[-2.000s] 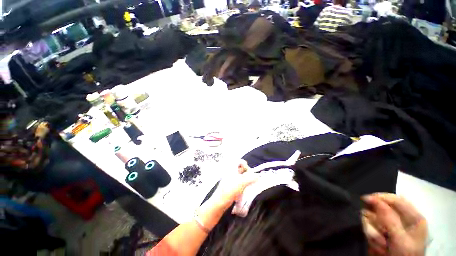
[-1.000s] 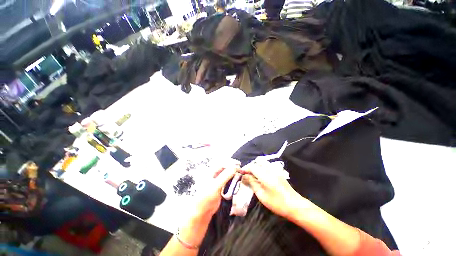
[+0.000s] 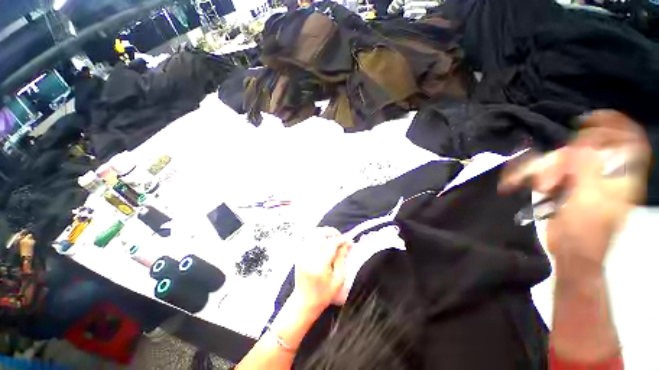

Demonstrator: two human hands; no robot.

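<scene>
The black garment point(image 3: 462, 253) lies bunched over the near edge of the white table, with a white strip point(image 3: 376, 242) along its opening and a white pointed piece point(image 3: 480, 168) farther up. My left hand point(image 3: 321, 264) is closed on the white strip and the cloth edge at the lower middle. My right hand point(image 3: 589, 170) is raised at the right over the garment, blurred; its fingers are bent and whether it holds a needle cannot be told. A small greyish blurred shape point(image 3: 538, 209) shows just below its fingers. No thread can be made out at the right hand.
Black cones point(image 3: 189, 278), a phone point(image 3: 225, 220), scissors point(image 3: 266, 203) and a pile of small dark fasteners point(image 3: 252, 261) are on the table point(image 3: 217, 155) at left. Bottles point(image 3: 119, 202) stand at the far left corner. Brown and black garments point(image 3: 354, 61) are heaped behind.
My right hand first came in from the right to meet my left at the white strip, then moved away up and right. My left hand stays on the strip. The view has shifted.
</scene>
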